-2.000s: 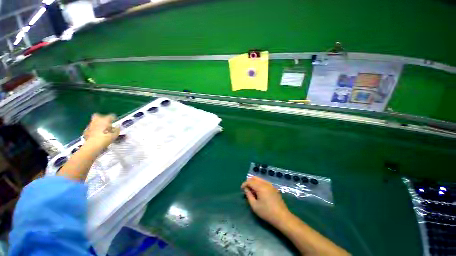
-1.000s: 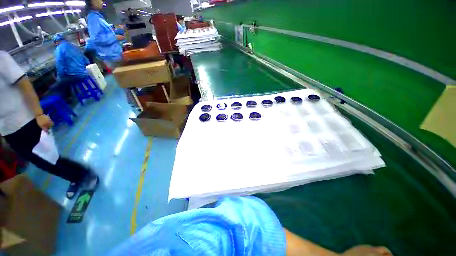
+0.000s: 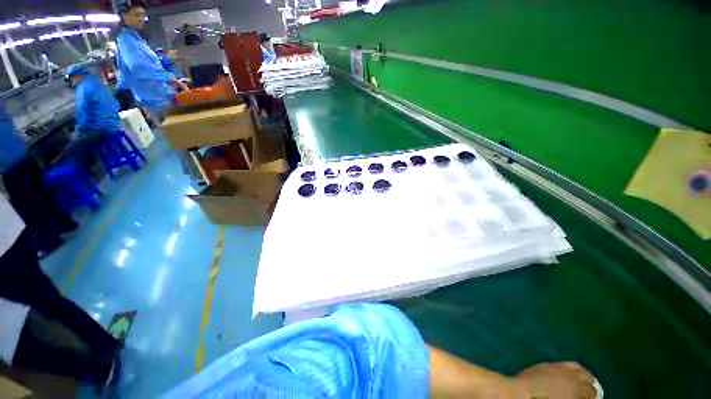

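A stack of white translucent blister trays (image 3: 374,241) lies on the green bench in front of me. Black discs (image 3: 355,188) sit in its top sheet, one full row at the far edge and a shorter row nearer. My left hand (image 3: 557,380) is at the bottom right edge of the view, right of the stack and low over the bench. Its fingers are curled, with a small white bit at the fingertips; whether it holds anything is unclear. My right hand is out of the picture.
A green partition with a rail and a yellow card (image 3: 677,181) runs along the right. Another tray stack (image 3: 295,76) is farther down the bench (image 3: 362,117). Open cardboard boxes (image 3: 238,195) stand left on the blue floor. A walking person is cut off at the left edge; others work behind.
The view has turned left from the partition to the trays and aisle. My left hand has left the trays for the bottom right. The walking person has moved toward the left edge.
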